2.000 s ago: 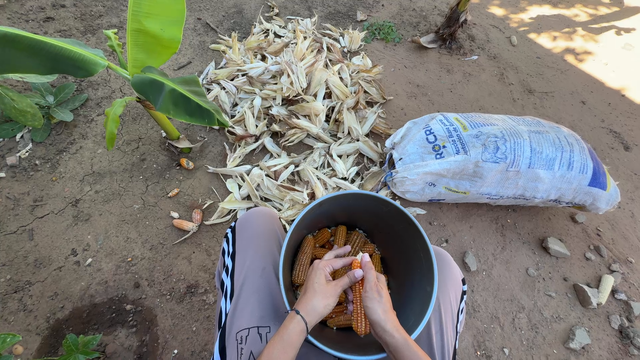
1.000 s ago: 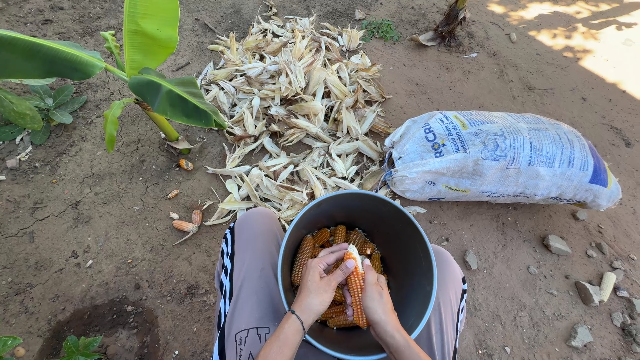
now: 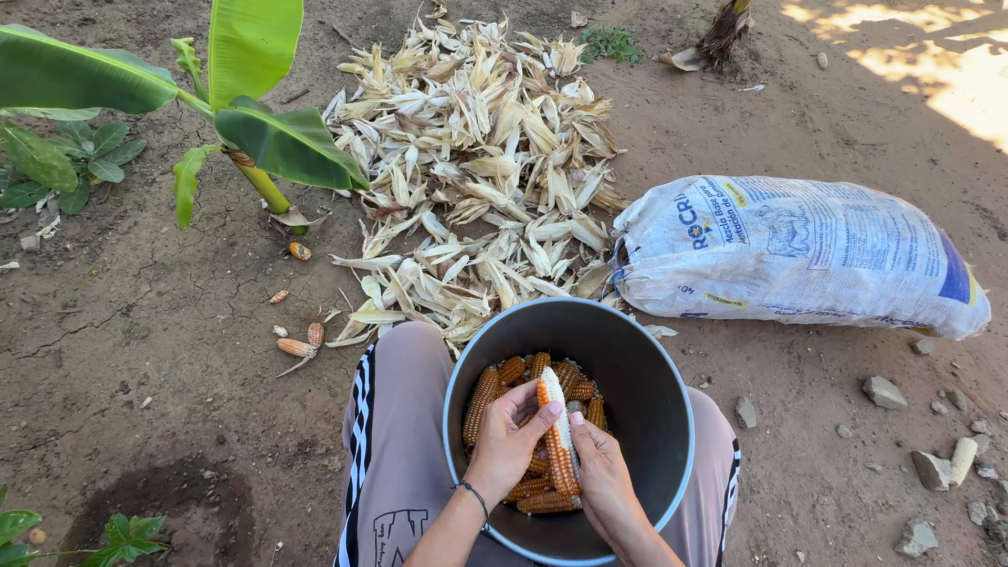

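Both hands hold one ear of dried corn (image 3: 561,445) upright over a dark round pot (image 3: 654,409) set between the knees. Orange kernels cover much of the ear; its top and upper right side show bare white cob. My left hand (image 3: 508,441) grips the ear from the left, its thumb across the upper part. On the right side, my right hand (image 3: 605,472) has its thumb against the ear; some of its fingers are hidden behind. Below them, several ears of orange corn (image 3: 482,405) lie in the pot.
Dry corn husks (image 3: 488,157) are heaped on the soil beyond the pot. A full woven sack (image 3: 803,252) lies at the right. Stones (image 3: 884,392) and a bare corncob (image 3: 962,461) are at the lower right. A young banana plant (image 3: 268,189) and small ears (image 3: 296,347) are at the left.
More white cob shows along the upper part of the ear than two seconds ago. My hands remain over the pot, with small shifts of the fingers and thumbs.
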